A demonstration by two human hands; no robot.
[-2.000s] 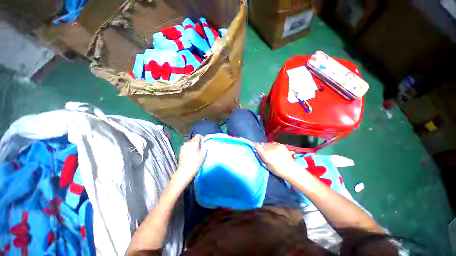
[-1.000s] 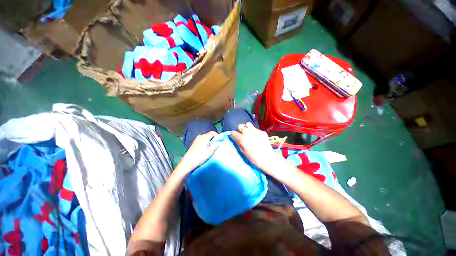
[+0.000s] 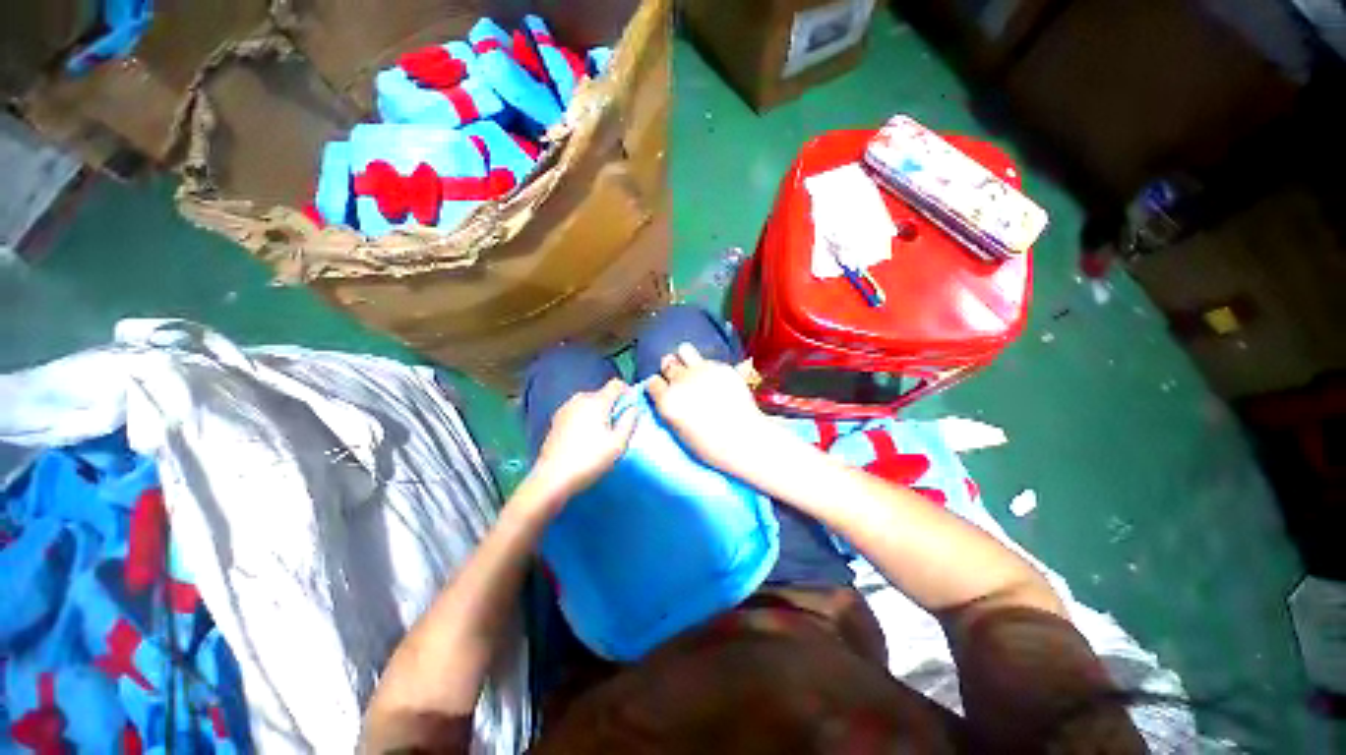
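Note:
A light blue plush piece (image 3: 664, 546) lies on my lap with its plain inside face up and no bow showing. My left hand (image 3: 588, 435) pinches its far edge. My right hand (image 3: 706, 410) grips the same far edge close beside the left, fingers nearly touching. The near end of the piece rests against my body. A small yellowish bit shows beside my right hand; I cannot tell what it is.
A torn carton (image 3: 517, 295) of blue-red pieces stands ahead. A white woven sack (image 3: 295, 487) of pieces is at left. A red stool (image 3: 945, 317) at right bears a pencil case (image 3: 957, 185), paper (image 3: 849, 218) and pen (image 3: 861, 280). Pieces (image 3: 918, 457) lie on sheeting by my right leg.
Two seconds ago my hands held opposite sides of the piece; they have come together at its far edge. The surroundings have shifted left and up in view.

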